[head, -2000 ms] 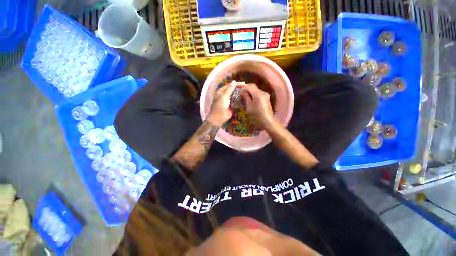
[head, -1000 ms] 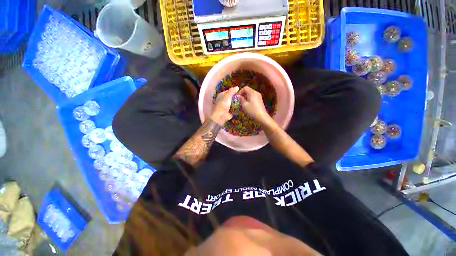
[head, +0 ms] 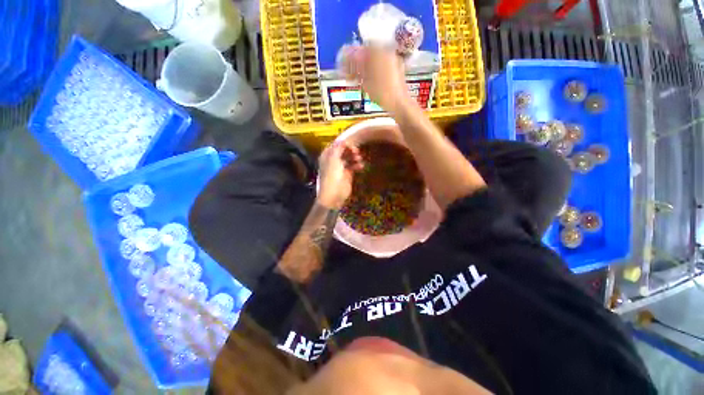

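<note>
The pink bucket (head: pixel 370 243) of tiny multicoloured beads (head: pixel 386 189) sits between the legs. My left hand (head: pixel 338 176) is over its left side with curled fingers; whether it holds anything is unclear. My right hand (head: pixel 377 71) reaches across the bucket over the blue-topped digital scale (head: pixel 333 19) and is blurred, partly covering the displays. A speckled filled ball (head: pixel 409 35) is on the platform just beyond my right hand. A whitish blurred patch shows beside the ball; I cannot tell what it is or whether my fingers hold anything.
The scale stands on a yellow crate (head: pixel 289 73). Clear balls lie in the left blue tray (head: pixel 116 266), speckled balls in the right blue tray (head: pixel 610 185). Small clear pieces fill the upper-left tray (head: pixel 66 158). A translucent jug (head: pixel 204 85) and red stool legs (head: pixel 567 8) are farther back.
My right hand has moved forward from the bucket to the scale, while my left hand stays at the bucket. The hands have parted. The view has tilted forward and shows more of the scale platform.
</note>
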